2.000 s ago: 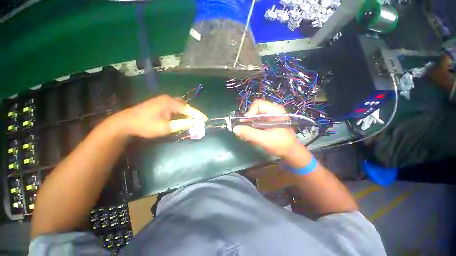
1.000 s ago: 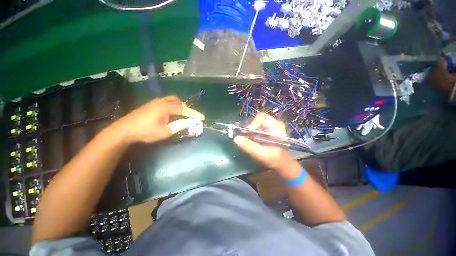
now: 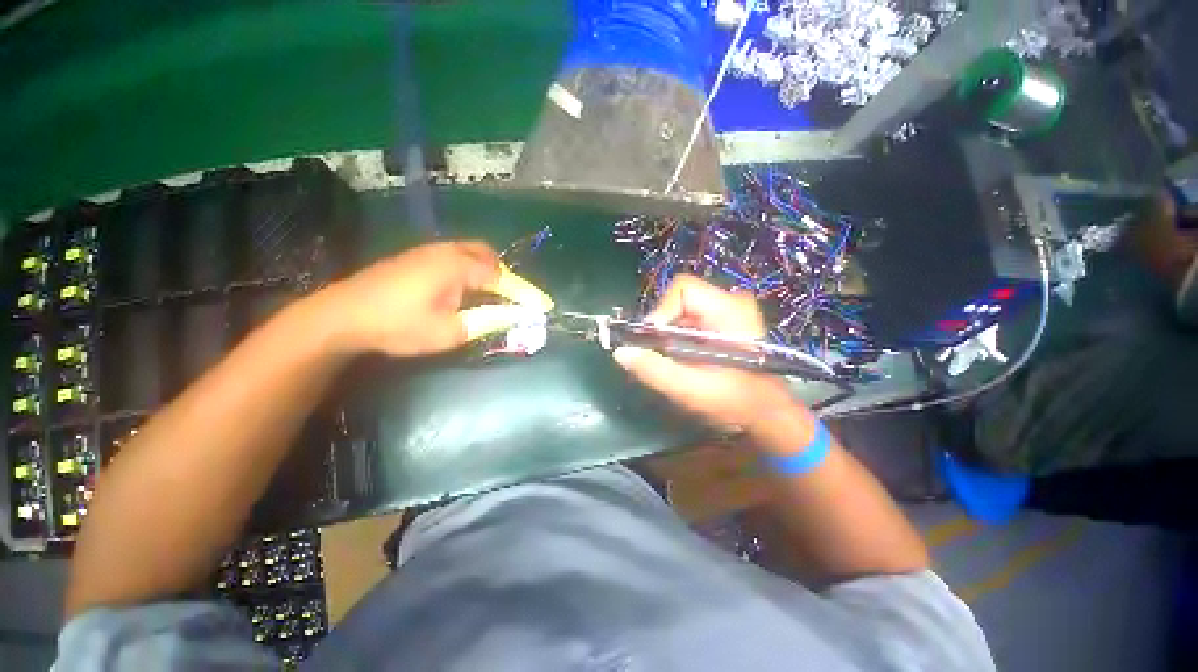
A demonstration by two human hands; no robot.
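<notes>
My left hand (image 3: 427,302), with yellow finger cots (image 3: 520,286) on its fingertips, holds a small white part (image 3: 528,334) just above the dark green mat (image 3: 493,414). Short dark and blue wire ends (image 3: 540,239) show above those fingers. My right hand (image 3: 703,344) grips a soldering iron (image 3: 709,345) like a pen, its tip pointing left at the white part. Whether the tip touches the part cannot be told. The iron's cord (image 3: 979,398) runs right. A blue band (image 3: 801,450) is on my right wrist.
A fume hood (image 3: 628,129) stands beyond my hands. A pile of lead wires (image 3: 769,256) lies behind my right hand. The component tray (image 3: 197,263) with boards is left. A soldering station (image 3: 979,315), solder spool (image 3: 1031,99) and heaped white parts (image 3: 854,46) are right. A person's sleeve (image 3: 1104,381) shows far right.
Both hands keep their holds, with the iron's tip still at the white part. The iron's angle has changed slightly. The view has shifted, so the hood and wires appear further right.
</notes>
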